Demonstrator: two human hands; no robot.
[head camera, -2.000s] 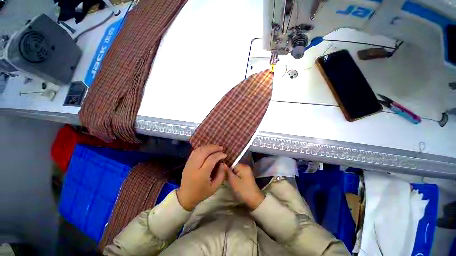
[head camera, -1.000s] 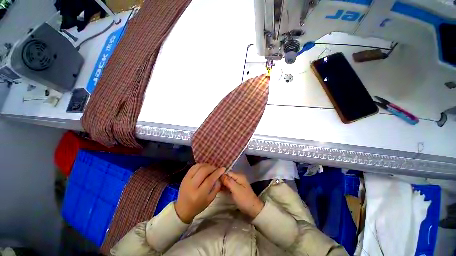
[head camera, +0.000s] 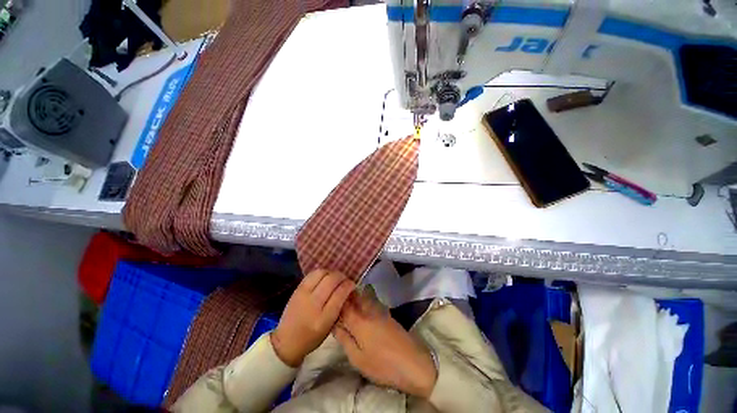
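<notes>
A reddish-brown checked fabric piece (head camera: 360, 206) runs from the needle and presser foot (head camera: 418, 127) over the ruler-marked table edge, its narrow tip under the foot beside a bright lamp spot. My left hand (head camera: 313, 310) holds the fabric's near end, with fingers on top. My right hand (head camera: 378, 339) is against it at the right edge of the same end, its fingertips partly hidden by my left hand and the cloth. A thin pale edge shows along the fabric's right side near my hands. The white sewing machine head (head camera: 525, 40) stands above.
A long folded checked bundle (head camera: 190, 153) lies left and hangs over the table edge. A smartphone (head camera: 536, 152) and snips (head camera: 621, 184) lie right. Below are a blue bin (head camera: 137, 323), a red item (head camera: 105, 262) and white cloth (head camera: 618, 347). A second machine (head camera: 69, 113) stands far left.
My right hand has turned and moved in closer to my left hand, showing more of its back. Both hands are lower than two seconds ago. The fabric tip remains at the needle; the view has shifted.
</notes>
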